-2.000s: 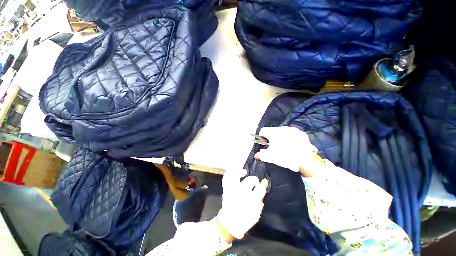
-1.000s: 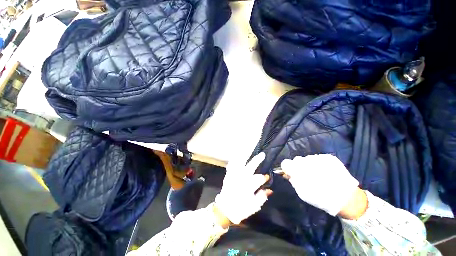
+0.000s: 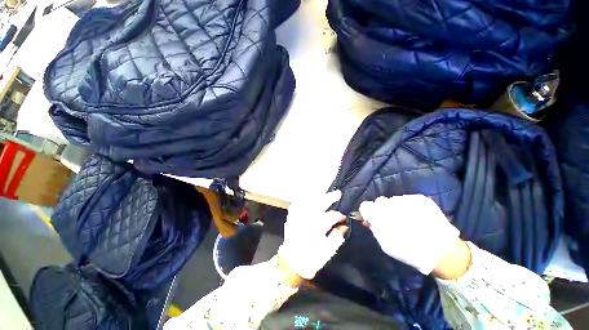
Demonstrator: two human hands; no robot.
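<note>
A dark navy quilted backpack (image 3: 413,161) lies at the table's edge in front of me, its shoulder straps (image 3: 475,187) showing on the right side. My left hand (image 3: 313,235), in a white glove, grips the backpack's edge near the zipper. My right hand (image 3: 407,232), also gloved, is close beside it on the right. A small metallic tool, likely thread snips (image 3: 356,216), shows at the right fingertips, mostly hidden. The fingertips of both hands nearly meet at the seam.
Quilted backpacks stand on the white table (image 3: 316,129) at left (image 3: 174,84) and back right (image 3: 445,51). A tan cylinder with a bluish top (image 3: 533,97) is at right. More backpacks (image 3: 110,219) lie below the edge at left, beside a round-rimmed bin (image 3: 218,258) and a red-marked box (image 3: 39,177).
Since the first frame, my right hand has moved down and right, and my left hand slightly up. In the last second both have shifted only slightly, staying at the seam.
</note>
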